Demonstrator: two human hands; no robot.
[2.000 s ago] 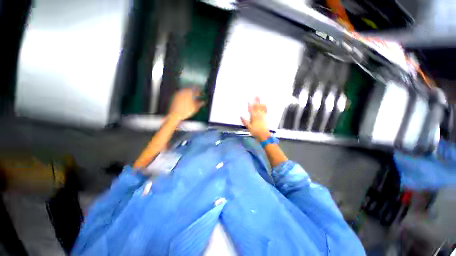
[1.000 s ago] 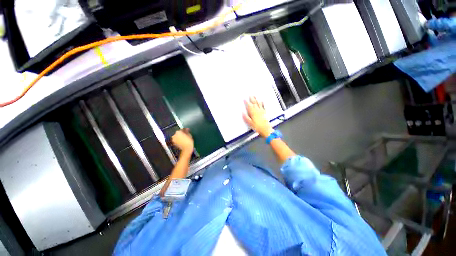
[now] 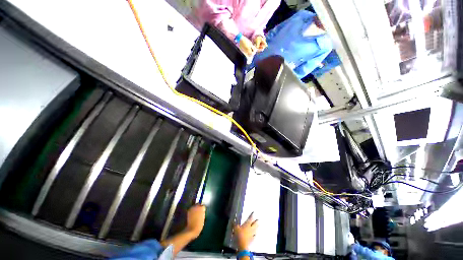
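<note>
A flat equipment unit (image 3: 266, 210) with a bright white top and a dark side lies on the conveyor at lower centre. My right hand (image 3: 245, 232), with a blue wristband, has its fingers spread at the unit's left edge, partly over its top. My left hand (image 3: 196, 219) is to the left of the unit, over the edge of a dark green carrier board (image 3: 221, 177). Its fingers are curled, and whether they hold anything cannot be told.
Shiny rollers (image 3: 131, 177) lie left of the board, with another unit (image 3: 30, 86) at far left. More units (image 3: 306, 223) stand right. The white bench (image 3: 114, 45) holds a black tray (image 3: 185, 84), a monitor (image 3: 289, 114) and an orange cable. People in pink and blue are beyond.
The camera view has swung up and round, bringing the bench, monitor and people into view. My hands now show lower in the picture. My right hand appears nearer the unit's left edge.
</note>
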